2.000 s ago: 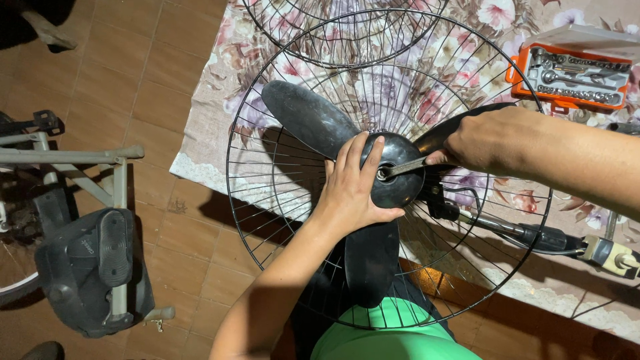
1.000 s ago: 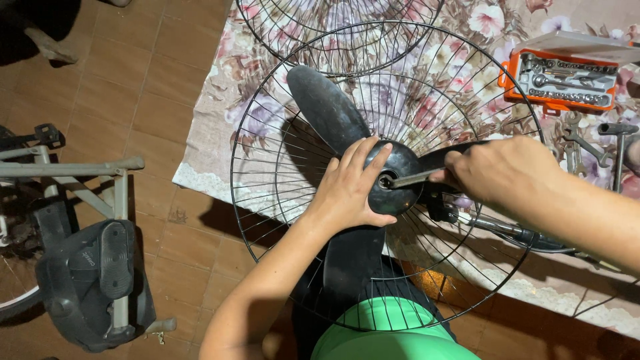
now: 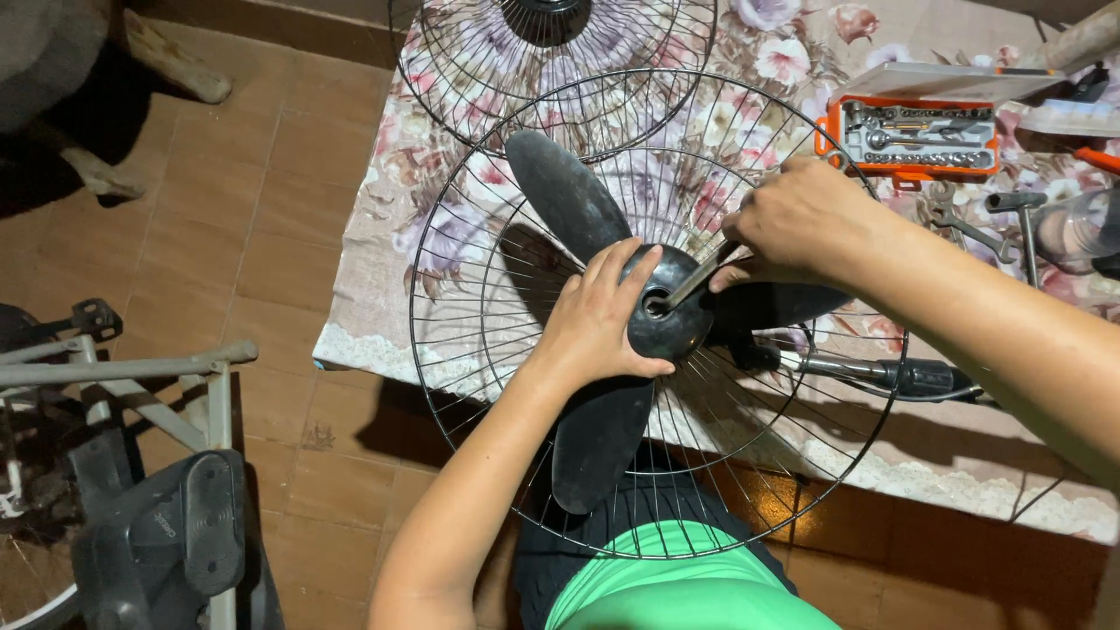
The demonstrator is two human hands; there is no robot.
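Observation:
My left hand (image 3: 604, 319) grips the round black hub (image 3: 678, 337) of a three-bladed fan, thumb below and fingers over its upper left side. My right hand (image 3: 787, 223) is closed around a metal hand tool (image 3: 696, 278), perhaps a wrench, whose far end sits in the hole at the hub's centre. One black plastic blade (image 3: 560, 192) points up and left, another (image 3: 604, 442) points down, and the third (image 3: 779, 306) lies partly under my right hand. Behind the blades is a round black wire fan grille (image 3: 484, 306).
A second wire grille (image 3: 560, 96) lies on the flowered tablecloth (image 3: 367, 289). An orange socket set case (image 3: 910, 140), an open-end wrench (image 3: 971, 227) and a T-shaped metal tool (image 3: 1028, 232) are at the right. The fan's pole (image 3: 857, 369) extends right. A grey metal frame (image 3: 131, 367) stands at left.
The fan blades have turned clockwise a little since two seconds ago. My right hand and the tool have swung upward about the hub, while my left hand stays on it.

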